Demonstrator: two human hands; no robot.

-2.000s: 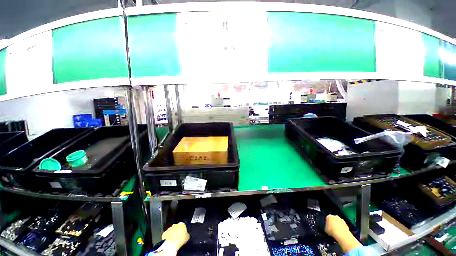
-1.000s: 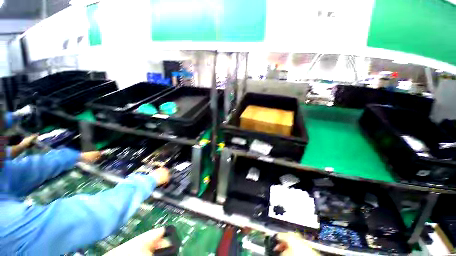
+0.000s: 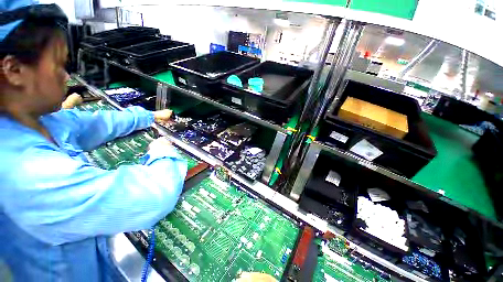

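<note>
A large green circuit board [image 3: 231, 220] with white print and small parts lies in its carrier in front of me. A hand that looks like my left hand [image 3: 256, 277] shows only as a small piece at the bottom edge, over the board's near side. Its fingers and anything in them are cut off. My right hand is not in view. A second green board [image 3: 344, 267] shows partly at the lower right, past a reddish-brown carrier bar [image 3: 301, 253].
A worker in a light blue smock [image 3: 83, 187] reaches over boards at the left. A blue coiled cord [image 3: 149, 256] hangs beside the board. The lower shelf holds a bin of white parts [image 3: 380, 220] and a blue-speckled bin [image 3: 422, 264]. Black totes [image 3: 380, 154] stand above.
The view has swung left, so shelves and bins sit further right and the worker shows larger. A second ago both my hands showed with dark pieces; now only one small part shows.
</note>
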